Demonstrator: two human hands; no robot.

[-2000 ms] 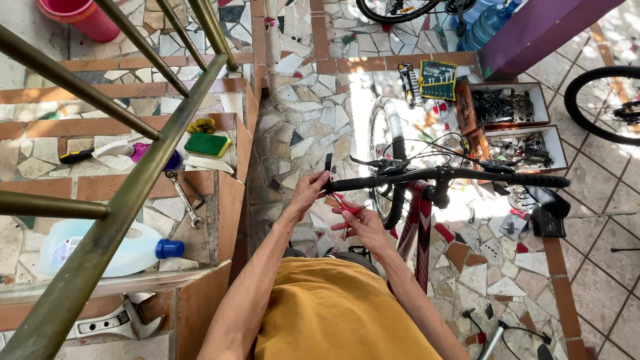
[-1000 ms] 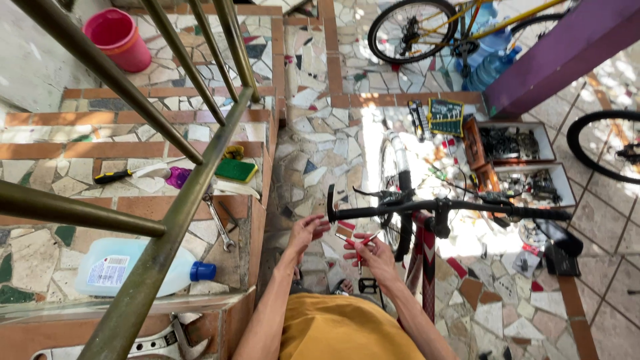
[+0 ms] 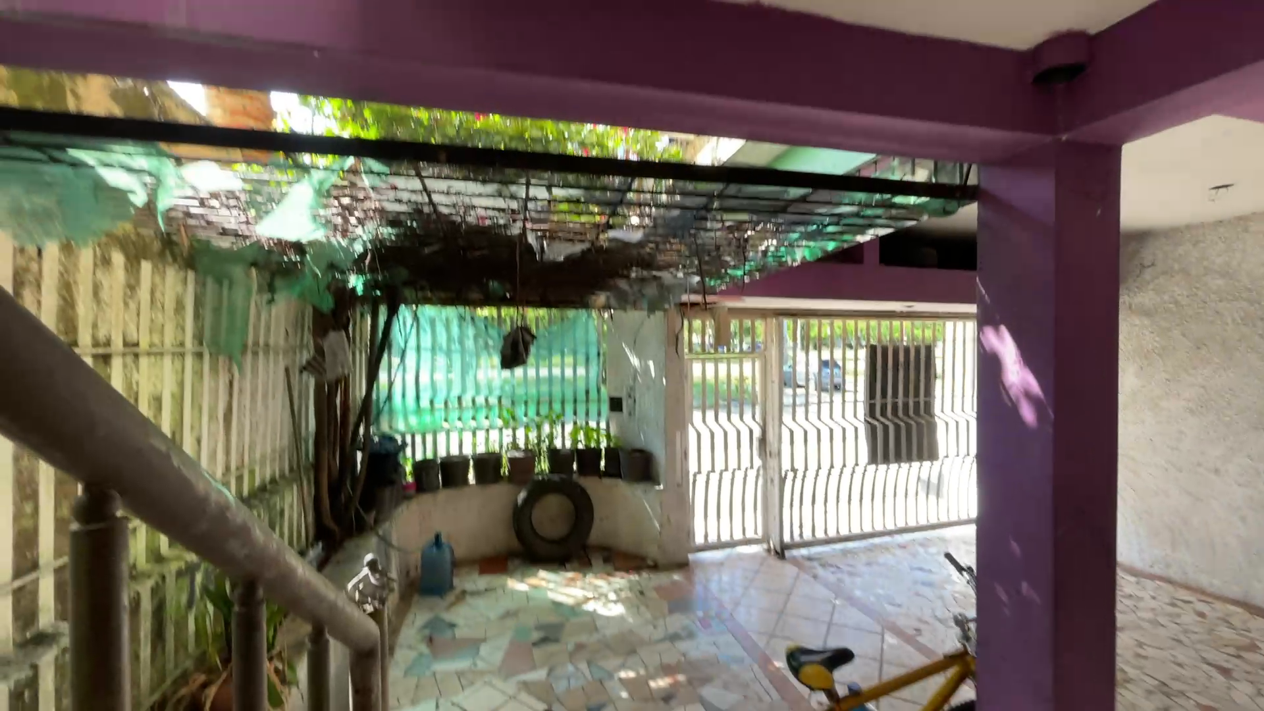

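Neither my left hand nor my right hand shows in the head view, so what they hold or touch is hidden. At the lower right, partly behind the purple pillar, stands a bicycle with a yellow frame and a black and yellow saddle. The handlebar bicycle and the tools on the floor are out of view.
A metal stair railing slopes down across the left. A blue water jug and a tire stand by a low wall with potted plants. Farther off is a white barred gate; a purple beam crosses overhead.
The view has swung up from the floor to the patio and gate. Both hands, the near bicycle's handlebar, the tool boxes and the steps have left the view.
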